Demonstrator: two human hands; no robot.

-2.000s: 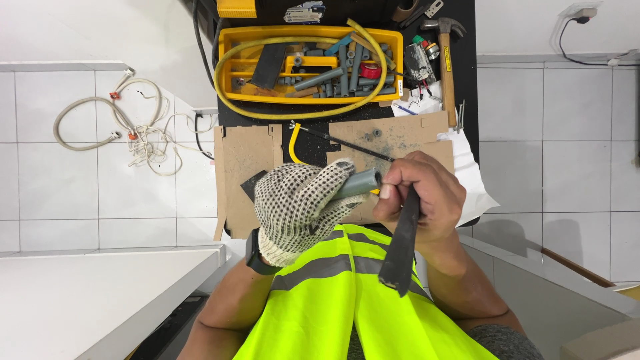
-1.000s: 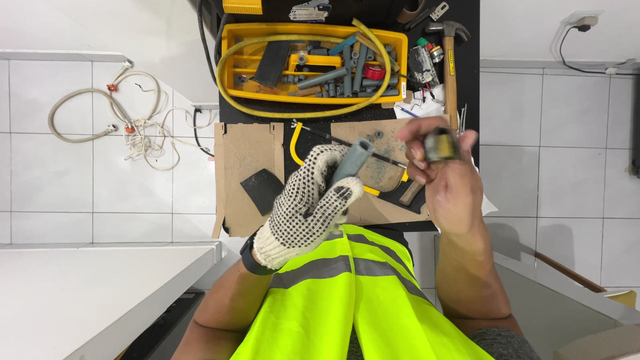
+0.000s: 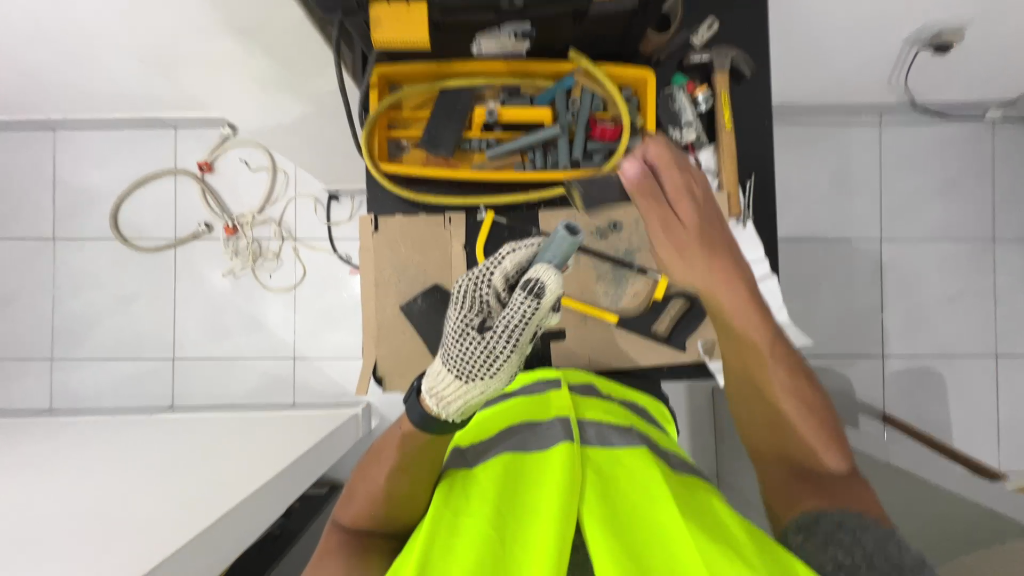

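Observation:
My left hand (image 3: 500,324), in a white knitted glove with dark dots, holds a short grey plastic pipe (image 3: 558,245), its hollow end tilted up. My bare right hand (image 3: 676,204) is up at the right, between the yellow tray and the cardboard. By its fingertips is a blurred dark flat piece (image 3: 598,192); whether the hand holds it is unclear. Behind the pipe a yellow-framed hacksaw (image 3: 590,310) lies on a cardboard sheet (image 3: 612,340), partly hidden by the glove. A brown block (image 3: 670,317) rests on a black sheet to the right.
A yellow tray (image 3: 512,174) holds grey pipe pieces and a red roll (image 3: 604,130), with a yellow hose (image 3: 468,198) looped over it. A claw hammer (image 3: 726,132) lies at the table's right side. Another black piece (image 3: 428,316) lies on the left cardboard. Braided hoses (image 3: 120,204) lie on the floor.
My right hand was at the pipe with a black strip, then moved away to the right, and is now farther forward, near the tray. My left hand keeps the pipe, its open end now pointing forward.

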